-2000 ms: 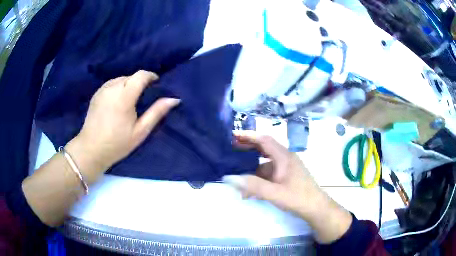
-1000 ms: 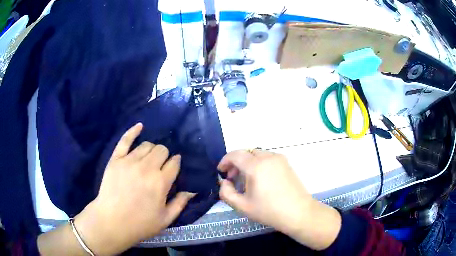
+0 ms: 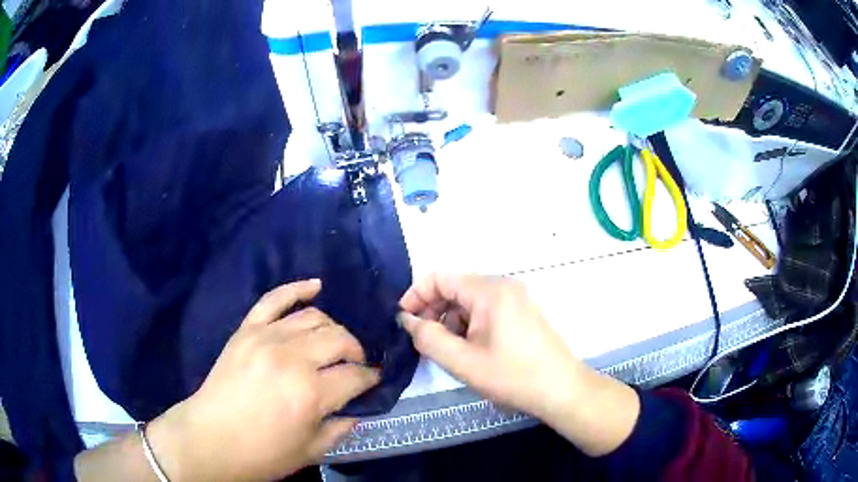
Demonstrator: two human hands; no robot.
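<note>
Dark navy cloth [image 3: 273,235] covers the left of the white machine bed and runs under the presser foot [image 3: 358,184]. My left hand [image 3: 282,386] lies on the cloth near the front edge, palm down, with its fingers slightly spread. My right hand [image 3: 499,348] pinches the cloth's right edge between thumb and forefinger, in front of the foot. The needle area is small, so the needle tip cannot be told. A grey-blue round attachment [image 3: 415,172] stands just right of the foot.
The white machine head with a blue stripe [image 3: 395,34] is behind. A tan cardboard piece [image 3: 564,80] and a mint-green block [image 3: 654,102] are at the back right. Green-and-yellow-handled scissors [image 3: 663,202] and orange-brown snips [image 3: 753,245] lie right. Ruler tape [image 3: 442,423] runs along the front edge.
Compared with one second ago, my left hand has moved right and nearer the front edge. The cloth under the foot lies flatter. My right hand still pinches the edge, slightly further left in view.
</note>
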